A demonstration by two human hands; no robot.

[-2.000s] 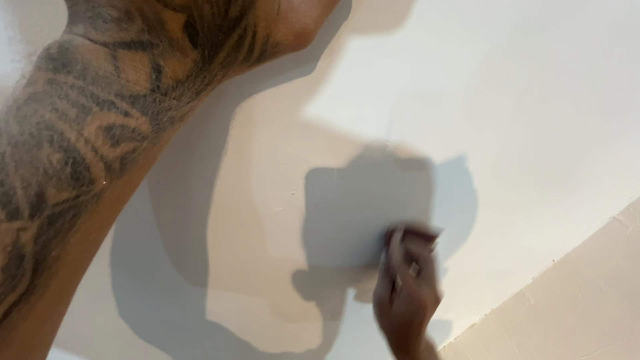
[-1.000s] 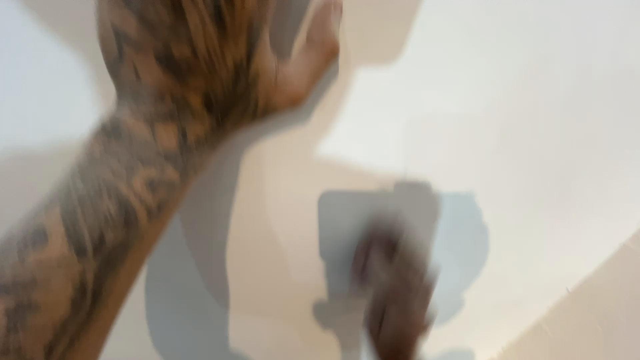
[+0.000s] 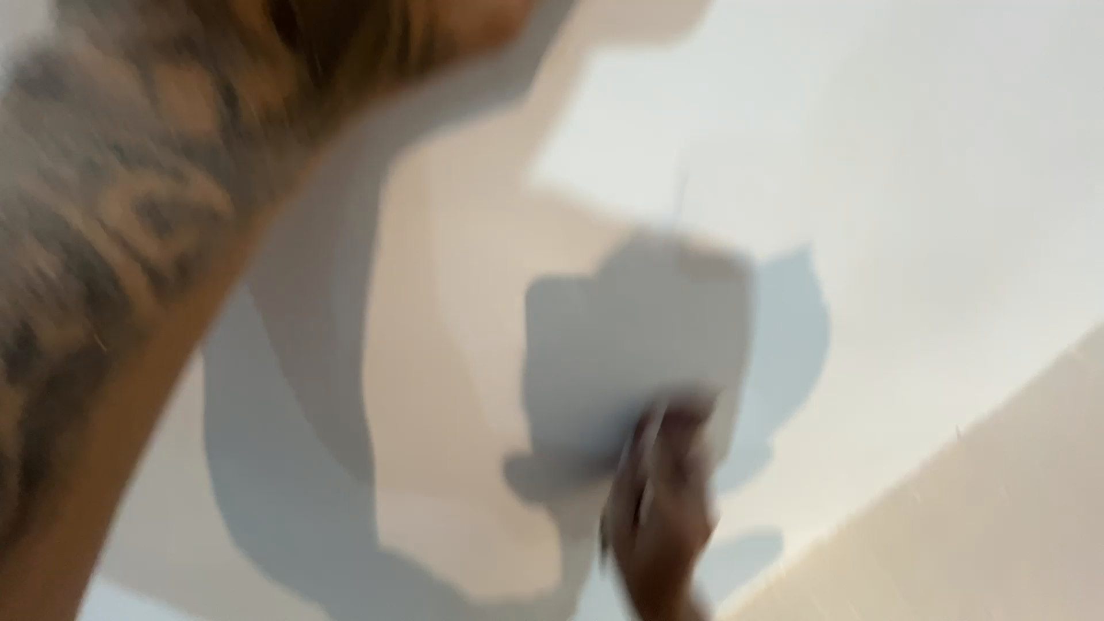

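My left hand (image 3: 483, 21) is mostly cut off by the top edge, and its fingers are hidden; the tattooed forearm (image 3: 164, 198) fills the left side. Below and to the right, my right hand (image 3: 664, 509) is blurred by motion, its fingers bent around a small dark reddish block or pad (image 3: 686, 405). The pad is at the pale, smooth wall-like surface (image 3: 862, 172); whether it touches cannot be told. Shadows of the arm and hand lie on this surface around the right hand.
A slanting edge (image 3: 914, 474) runs from the lower middle up to the right side, and a beige surface (image 3: 1018, 509) lies beyond it. Several overlapping grey and bluish shadows cover the pale surface between the two arms.
A second ago the left hand showed more fully at the top, its thumb spread; now most of it is out of view. The right hand has shifted relative to the surface, and the view has moved.
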